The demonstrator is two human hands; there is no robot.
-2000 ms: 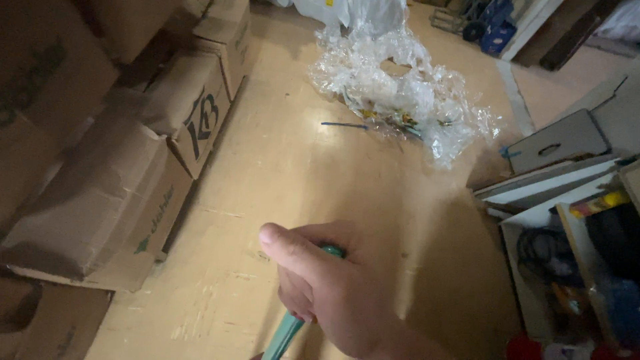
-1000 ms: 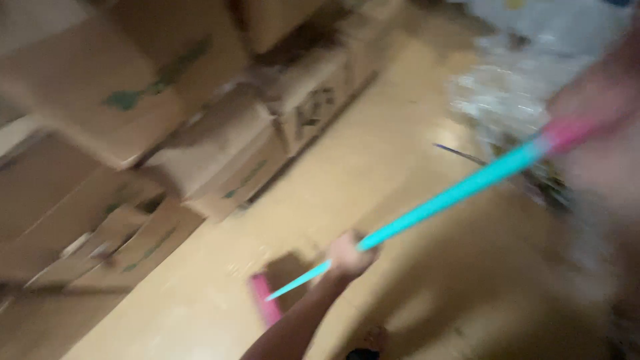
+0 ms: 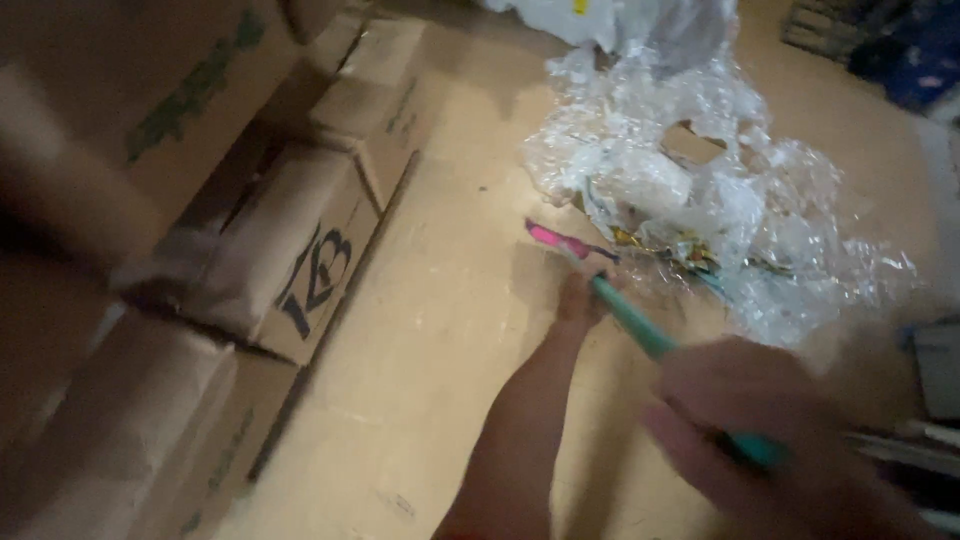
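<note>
A broom or similar floor tool with a green handle (image 3: 634, 319) and a pink head (image 3: 546, 235) slants from the lower right down to the tan floor. My left hand (image 3: 585, 296) grips the handle low, close behind the pink head. Higher up, my right hand (image 3: 739, 397) is closed around the same handle, blurred, with a piece of green showing past the fingers. The pink head lies at the near left edge of a heap of crumpled clear plastic wrap (image 3: 720, 180), which has gold and green scraps (image 3: 694, 251) along its near side.
Cardboard boxes (image 3: 300, 277) line the left side, some stacked, with a dark strip along the base of the row. White plastic (image 3: 585, 19) lies at the top beyond the heap. Blue objects (image 3: 911, 67) stand at the upper right, and a grey box (image 3: 937, 367) at the right edge.
The pink head was beside the boxes one second ago and is now at the plastic heap. Both hands still hold the handle. The view has swung considerably.
</note>
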